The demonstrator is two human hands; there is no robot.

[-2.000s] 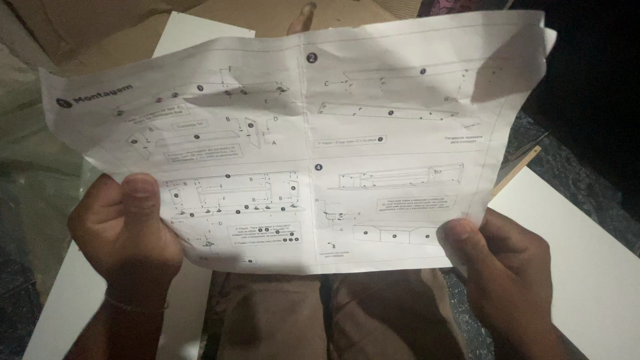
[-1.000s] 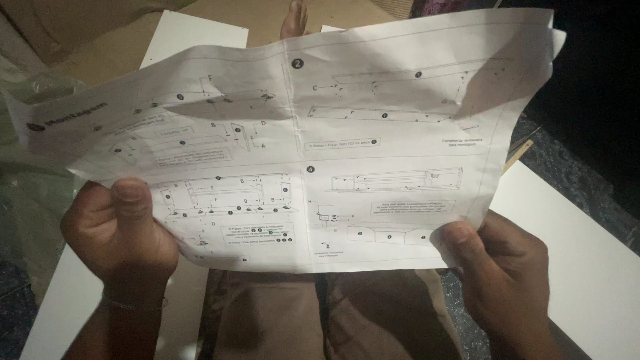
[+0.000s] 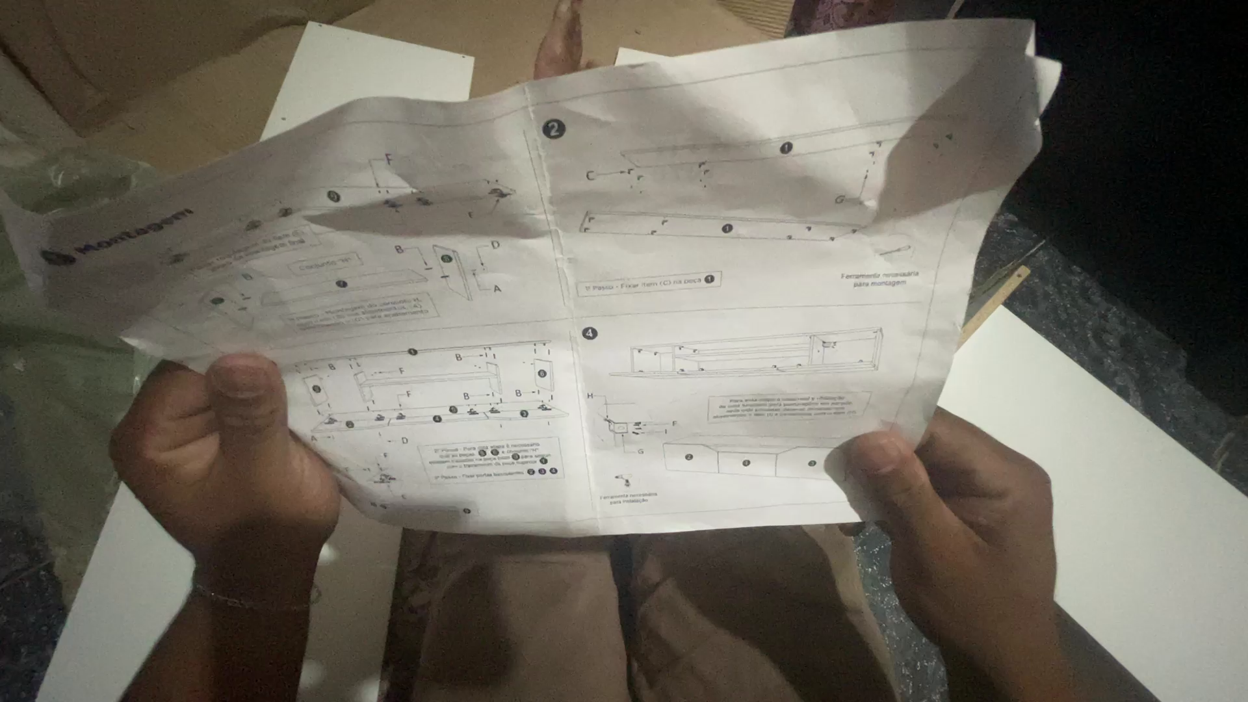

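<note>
A creased paper sheet of furniture assembly instructions [image 3: 663, 302] is spread open in front of me, with line drawings in several panels. My left hand [image 3: 234, 458] pinches its lower left edge, thumb on the printed side. At the lower right edge, my right hand [image 3: 955, 526] grips the sheet in the same way. The fingers behind the paper are partly hidden. Shadows fall across the upper part of the sheet, and its left end bends away.
White panels lie beneath on the left [image 3: 127, 585] and right [image 3: 1121, 487]. Brown cardboard [image 3: 224, 49] lies at the back, with a person's foot or hand [image 3: 560, 39] near it. Clear plastic wrap [image 3: 58, 195] is at the left. A thin wooden strip [image 3: 994, 304] shows behind the sheet.
The left end of the sheet has swung outward to the left since two seconds ago. Both hands keep their hold on the paper.
</note>
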